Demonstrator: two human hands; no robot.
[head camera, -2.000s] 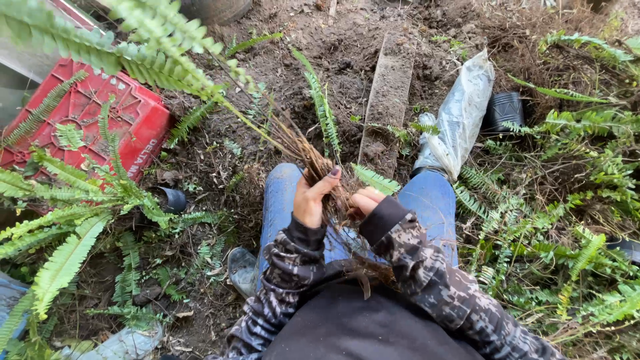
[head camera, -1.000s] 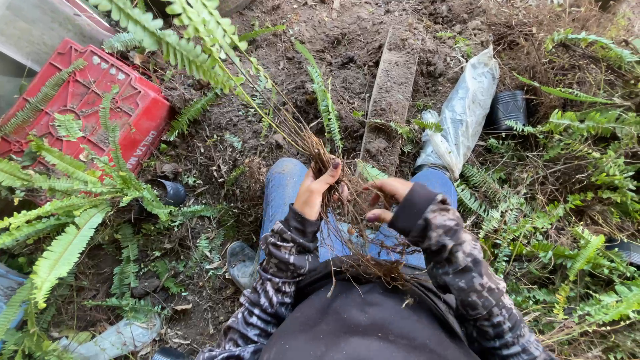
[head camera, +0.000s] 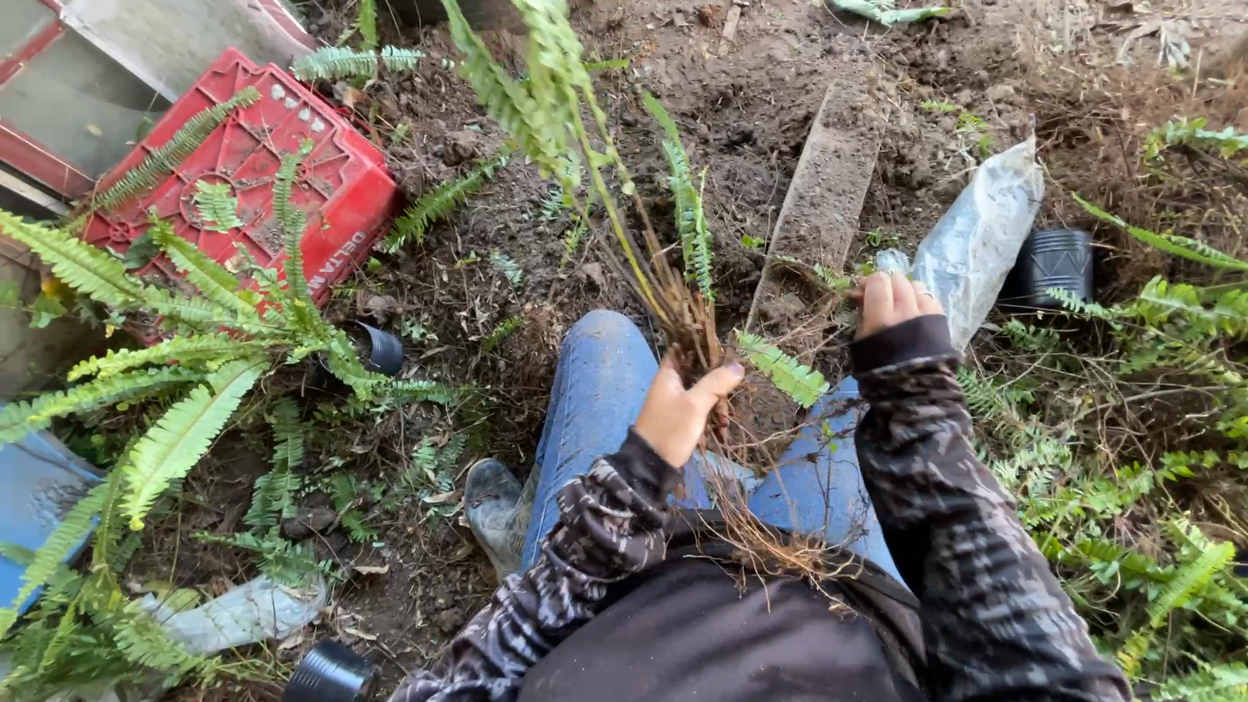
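Observation:
My left hand (head camera: 685, 400) is closed around the brown stem bases of a fern plant (head camera: 673, 302), above my lap. Its green fronds rise toward the top of the view, and its stringy roots (head camera: 780, 551) hang over my lap. Over my right knee, my right hand (head camera: 892, 302) has its fingers curled, with thin brown roots or stems at the fingertips. What lies inside its palm is hidden. A short fern frond (head camera: 782, 369) sits between the two hands.
An upturned red plastic crate (head camera: 341, 195) and a potted fern (head camera: 283, 327) stand at the left. A wooden board (head camera: 819, 195) lies on the soil ahead. Right of it are a clear plastic bag (head camera: 985, 229), a black nursery pot (head camera: 1056, 265) and more ferns (head camera: 1160, 507). Another black pot (head camera: 330, 673) is at lower left.
My right hand has moved right, away from the root clump, and its fingers have curled. My left hand has kept its grip on the stems, and the fronds stand more upright.

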